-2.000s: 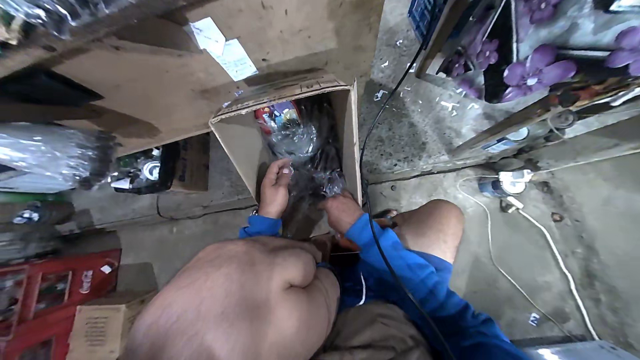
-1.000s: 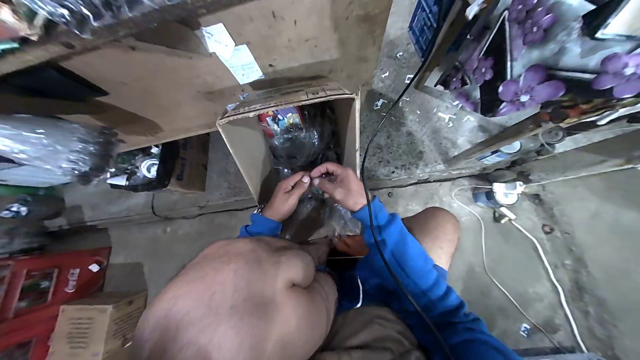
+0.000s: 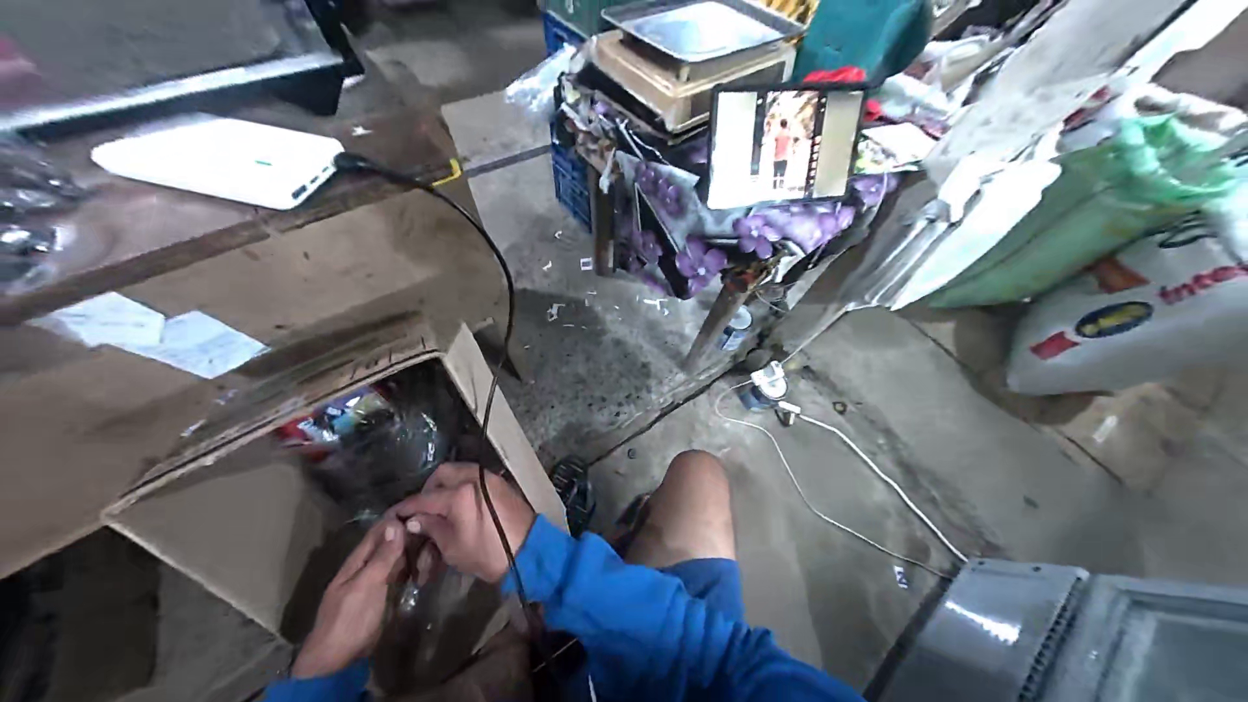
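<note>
An open cardboard box (image 3: pixel 224 526) stands before me, with clear plastic packaging (image 3: pixel 414 434) and a colourful printed item (image 3: pixel 336 419) inside. Over its opening my left hand (image 3: pixel 356 595) and my right hand (image 3: pixel 468 517) meet at the fingertips. They pinch something thin, apparently the clear plastic bag (image 3: pixel 419 614) that hangs below them; its exact hold is hidden by the fingers. A black cable (image 3: pixel 502 283) passes in front of my right hand and wrist.
A white power bank (image 3: pixel 219 156) lies on the wooden shelf (image 3: pixel 390 146). A lit screen (image 3: pixel 785 146) stands on a table with a purple-flowered cover (image 3: pixel 697 258). White cords (image 3: pixel 877 478) run across the floor, a grey plastic case (image 3: pixel 1014 634) is at lower right, and sacks (image 3: pixel 1121 312) stand at right.
The view has swung to the right. My hands, a little apart two seconds ago, are now together at the fingertips, as they were one second ago.
</note>
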